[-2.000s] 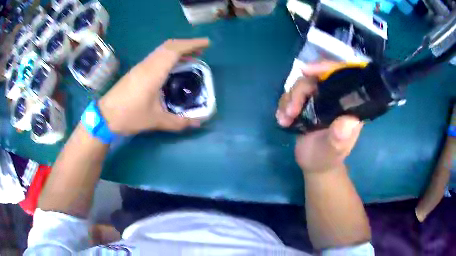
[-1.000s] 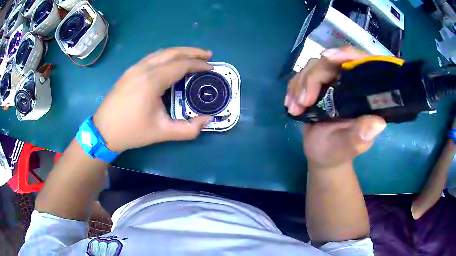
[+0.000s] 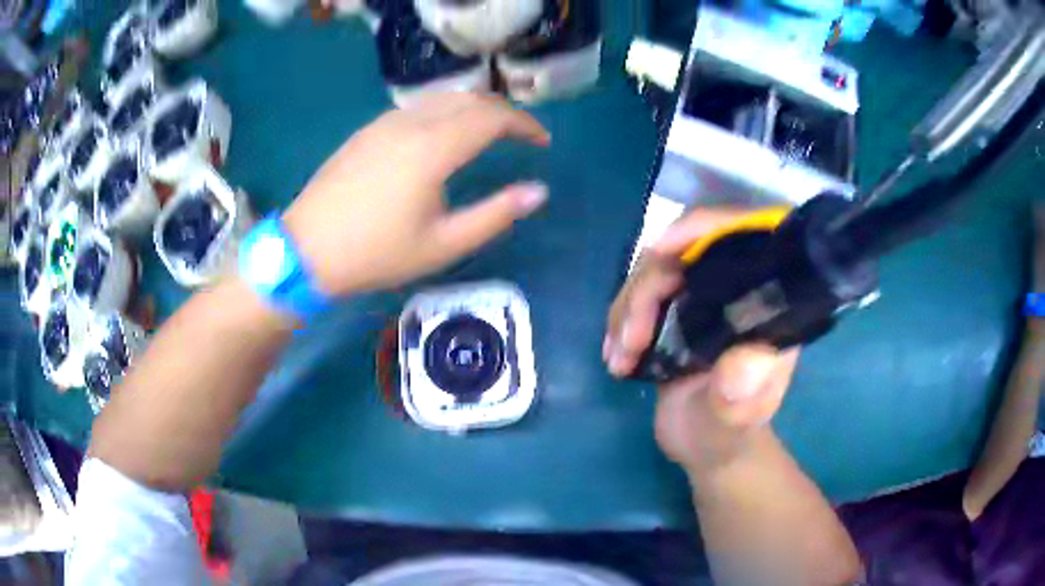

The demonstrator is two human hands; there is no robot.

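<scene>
An open cream speaker unit (image 3: 415, 401) lies on the green bench in front of me, its round black driver (image 3: 464, 356) facing up. A brown strap shows at its left side. My left hand (image 3: 401, 189), with a blue wrist strap, is above and beyond the unit, not touching it; thumb and fingers are apart and nothing is in it. My right hand (image 3: 716, 401) is closed around the black electric screwdriver (image 3: 745, 300), right of the unit. The screwdriver's tip is hidden or too blurred to tell.
The white screw feeder (image 3: 733, 155) stands beyond my right hand. Open cream units (image 3: 193, 229) sit in rows at the left. Units with black tops (image 3: 550, 74) stand at the far middle. The screwdriver's cable (image 3: 951, 189) runs to the upper right. Another person's arm (image 3: 1008, 412) is at the right edge.
My left hand has let go of the speaker unit and moved away from me. The unit now sits lower in view. The right hand still holds the screwdriver; the camera view has shifted.
</scene>
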